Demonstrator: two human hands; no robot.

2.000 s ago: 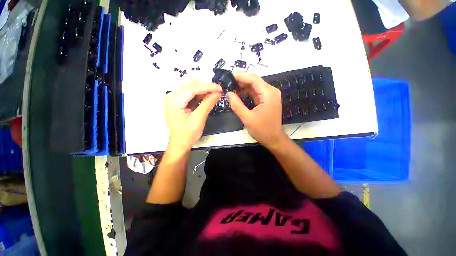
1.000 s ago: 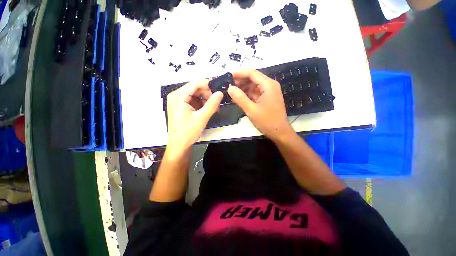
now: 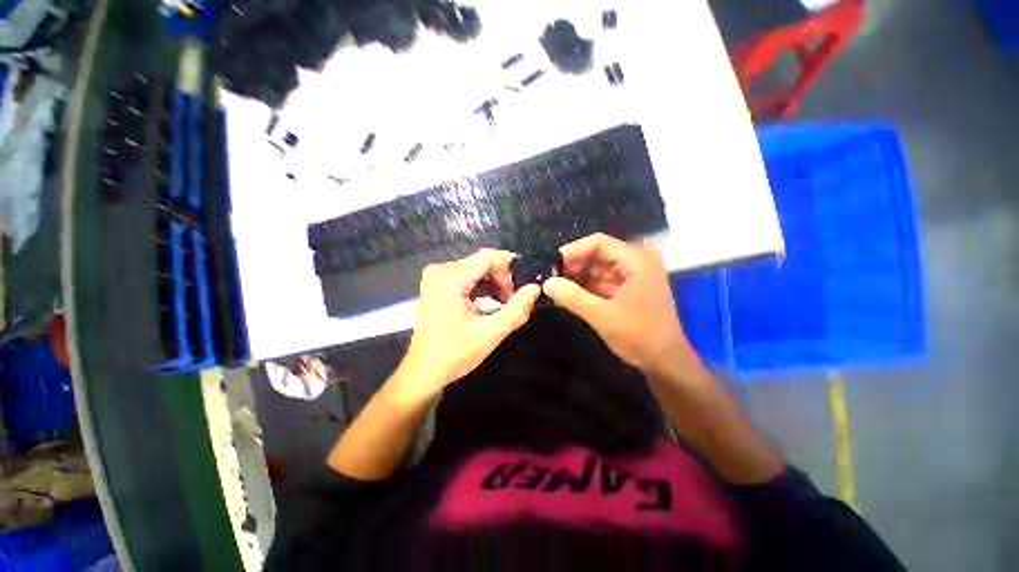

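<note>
A small black assembly (image 3: 534, 268) is held between both hands at the front edge of the white table. My left hand (image 3: 467, 313) grips its left side with thumb and fingers. My right hand (image 3: 618, 293) grips its right side the same way. The fingertips hide part of it, and its details are blurred. The long black parts tray (image 3: 386, 274) lies just beyond the hands, tilted on the table, with rows of pockets and a bright glare in the middle. Small black inserts (image 3: 369, 143) lie scattered singly beyond the tray.
Black housings (image 3: 324, 39) are heaped at the far edge, with a small black cluster (image 3: 568, 47) to their right. Stacked trays with blue edges (image 3: 184, 268) stand at the left table edge beside the green conveyor (image 3: 129, 425). A blue bin (image 3: 832, 246) and red stool-like frame (image 3: 799, 56) are at the right.
Both hands have drawn the black assembly back from over the tray to the table's front edge, so more of the tray shows. The view has turned and shifted. The other person's arm has left view.
</note>
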